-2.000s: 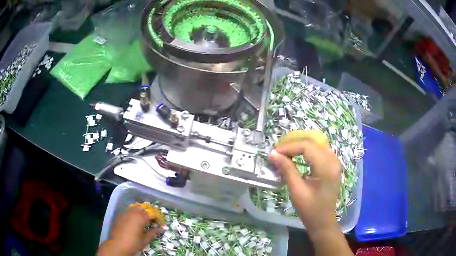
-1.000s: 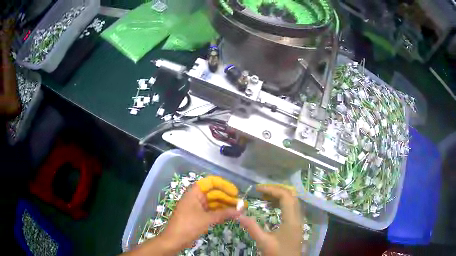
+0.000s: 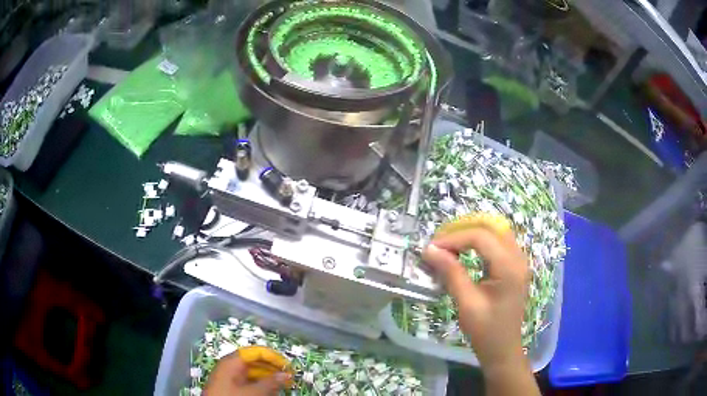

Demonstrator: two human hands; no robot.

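My right hand (image 3: 487, 272), with a yellow finger cot, is at the insertion head (image 3: 394, 249) on the right end of the machine arm. Its thumb and index finger are pinched together there; a part between them is too small to make out. My left hand (image 3: 250, 374), with orange-yellow finger cots, is low over the front parts bin (image 3: 177, 340), cut off by the bottom edge. Its fingers are curled over white-and-green workpieces (image 3: 325, 373); whether it holds one is hidden. The right-hand parts bin (image 3: 552, 340) is heaped with workpieces, beside and under the head.
The vibratory bowl feeder (image 3: 325, 131) with green pieces stands behind the arm, its feed track (image 3: 425, 155) running down to the head. Loose white parts (image 3: 151, 209) and green bags (image 3: 139, 108) lie left. A blue lid (image 3: 591, 302) is right, a red stool (image 3: 58, 325) lower left.
My right hand has moved from over the front bin up to the insertion head. My left hand has parted from it and moved down and left into the front bin. The camera view has shifted.
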